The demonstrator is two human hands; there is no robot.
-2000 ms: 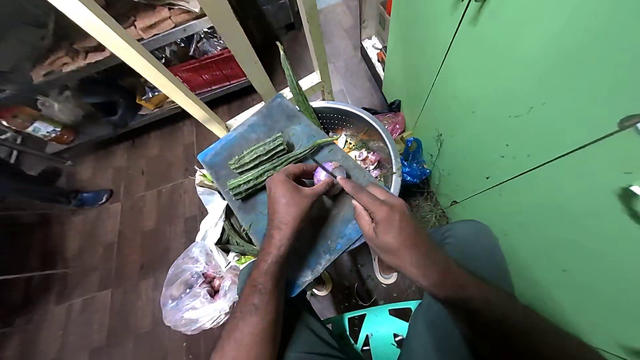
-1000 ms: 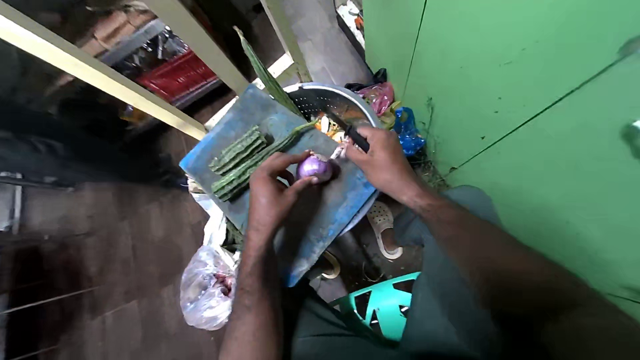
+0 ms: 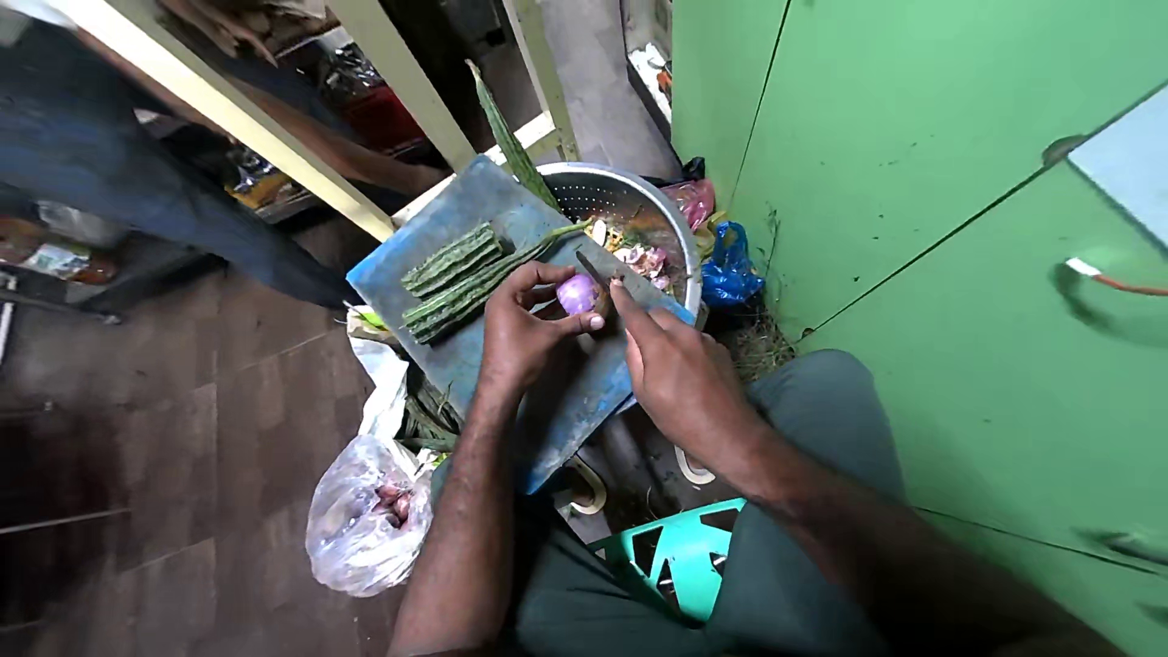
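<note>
My left hand (image 3: 529, 324) grips a peeled purple onion (image 3: 578, 295) between thumb and fingers above a worn blue cutting board (image 3: 566, 401). My right hand (image 3: 684, 365) holds a small knife (image 3: 591, 266), its blade close to the onion's right side; the handle is hidden in the fingers. Ridged green gourd pieces (image 3: 454, 260) lie on the board left of my left hand. A longer gourd (image 3: 493, 285) with a thin stem lies beside them. Under the board's far right edge is a metal colander (image 3: 680, 228) holding onion skins and peelings (image 3: 643, 260). Another ridged gourd (image 3: 511, 137) leans at its rim.
A clear plastic bag (image 3: 356, 529) with small red onions hangs or rests at the lower left. A person (image 3: 164, 201) stands beyond the cream frame (image 3: 274, 137). Green cabinet doors (image 3: 912, 182) rise at right, near a blue bag (image 3: 730, 269). A turquoise plastic stool (image 3: 689, 557) is below me.
My right hand has brought the knife from over the colander back to the onion. A person has come into view at the left. The onion stays in my left hand.
</note>
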